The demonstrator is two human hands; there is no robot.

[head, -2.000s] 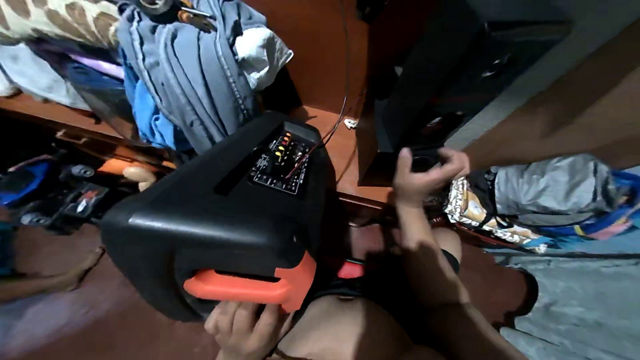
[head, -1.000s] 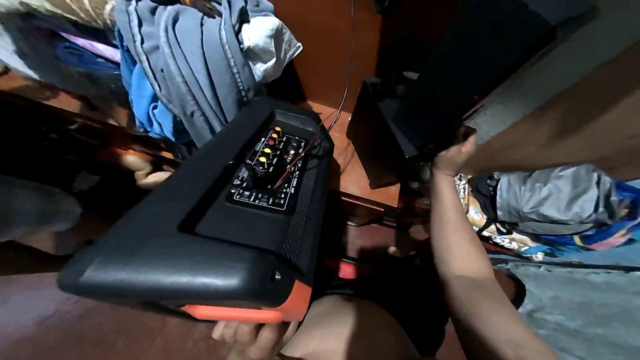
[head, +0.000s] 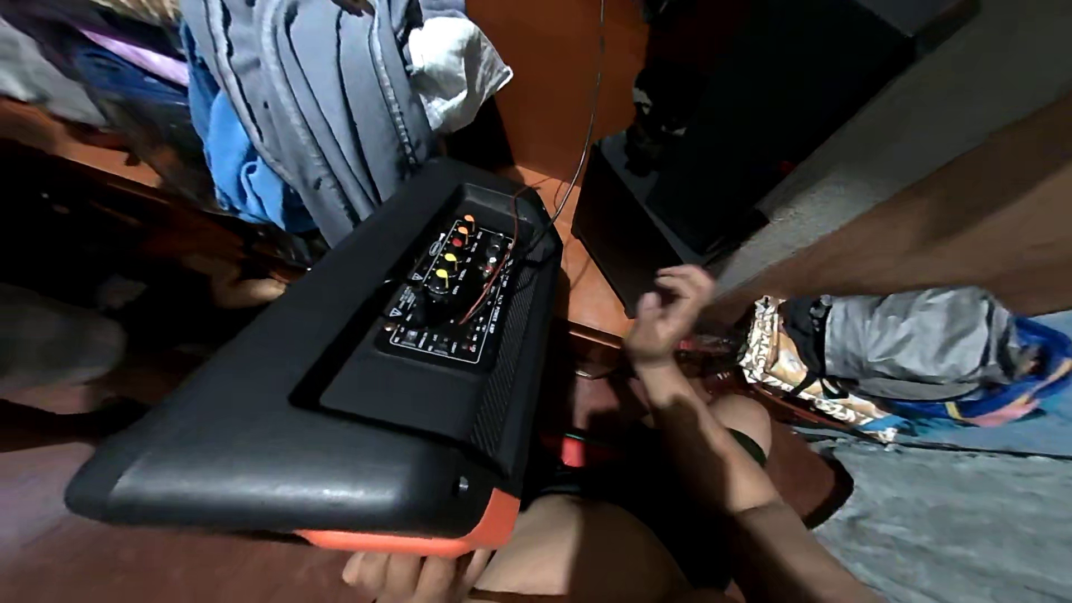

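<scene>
A large black plastic loudspeaker cabinet (head: 276,435) lies tilted across the left and middle of the view, its rear face up. Set into it is an amplifier control panel (head: 448,289) with yellow, orange and red knobs, and thin wires run from it. My left hand (head: 414,576) is under the orange handle (head: 419,543) at the near end, its fingers curled about the edge; the palm is hidden. Holding nothing, my right hand (head: 670,314) is raised with fingers loosely bent, beside a dark box-shaped speaker (head: 624,234) and not plainly touching it.
Grey garments (head: 327,100), a white cloth (head: 456,71) and blue cloth (head: 251,167) hang beyond the cabinet. A cable (head: 596,84) drops to the orange-brown wooden surface (head: 590,285). At right lie a grey bag (head: 913,343) and a grey sheet (head: 963,511). Part of another person shows at left.
The loudspeaker cabinet has tipped, so its handle now faces lower and its panel side shows more. My right hand has drawn back from the dark speaker at the right.
</scene>
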